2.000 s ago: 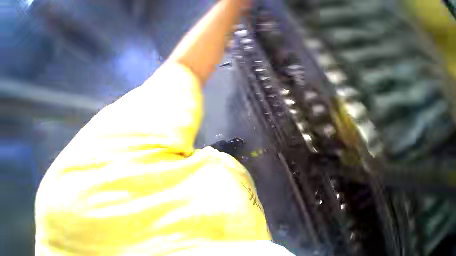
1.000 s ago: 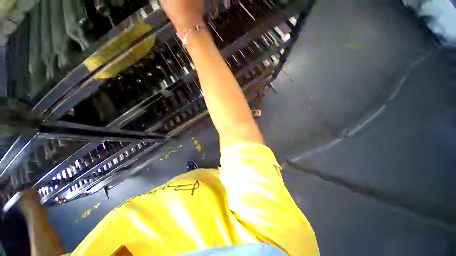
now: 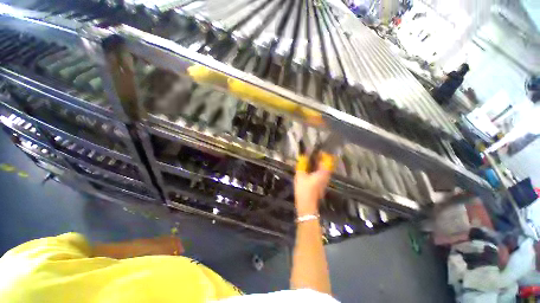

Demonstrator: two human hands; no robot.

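Note:
A large metal rack trolley (image 3: pixel 402 145) slants across the head view, with several tiers of closely spaced grey and dark pieces (image 3: pixel 207 109). My right hand (image 3: pixel 314 168), with a bracelet on the wrist and yellow-orange covers on the fingertips, reaches up to the rack's near side, below the top rail. Its fingertips are at the pale and dark pieces; blur hides whether they grip one. My left forearm (image 3: pixel 139 246) lies low at the left in front of the yellow shirt; its hand is not distinct.
Long grey rod-like shapes (image 3: pixel 379 65) fan across the rack's top. White sacks or cloth (image 3: pixel 473 266) stand at the lower right beyond the rack end. A dark figure, probably a person (image 3: pixel 453 83), is at the upper right. Dark floor (image 3: pixel 367 266) shows below the rack.
The view has turned, so the rack now spans the picture. My right hand, earlier cut off at the top edge, is visible at the rack's side. My left forearm now lies across the shirt.

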